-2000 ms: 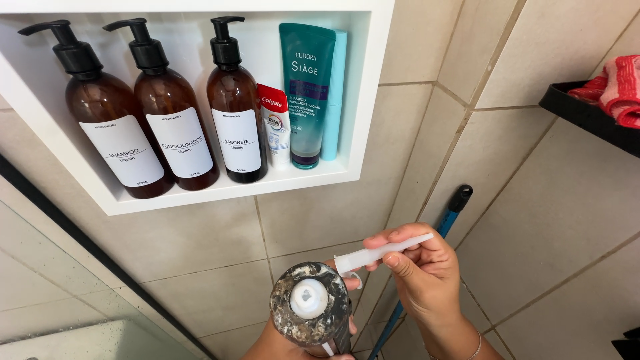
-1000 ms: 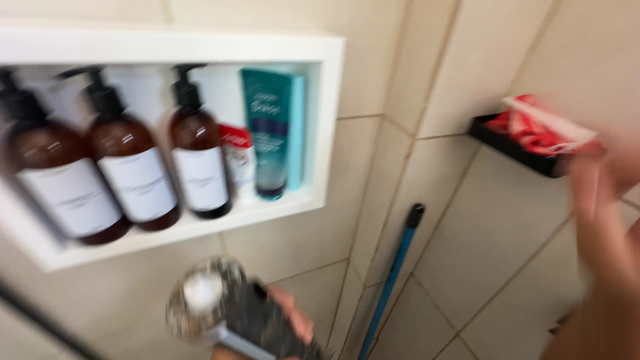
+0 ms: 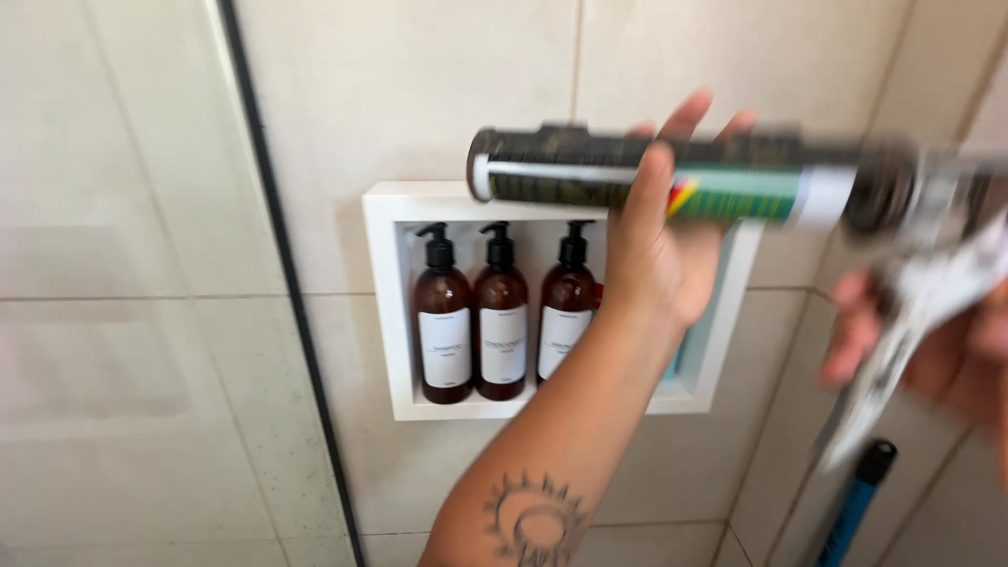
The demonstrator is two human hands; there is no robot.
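Note:
A caulking gun (image 3: 543,146) lies sideways across the upper right, its frame dark and stained, its nose end pointing left. In it sits a sealant cartridge (image 3: 740,189) with a green label. My left hand (image 3: 669,213) holds the barrel around its middle, palm beneath, some fingers spread above. At the right edge, blurred, my right hand (image 3: 937,346) is at the gun's handle and pale trigger (image 3: 906,331); how firmly it grips is unclear. No nozzle shows on the cartridge's left end.
Behind my left arm, a white wall niche (image 3: 386,315) holds brown pump bottles (image 3: 446,339). A black-edged glass panel (image 3: 276,205) stands left. A blue pole with a black end (image 3: 854,504) leans at lower right. Tiled walls (image 3: 472,71) surround the niche.
The gun has gone from nose up, low in view, to lying sideways before the niche. The white nozzle my right hand held first is out of view. The view has swung left.

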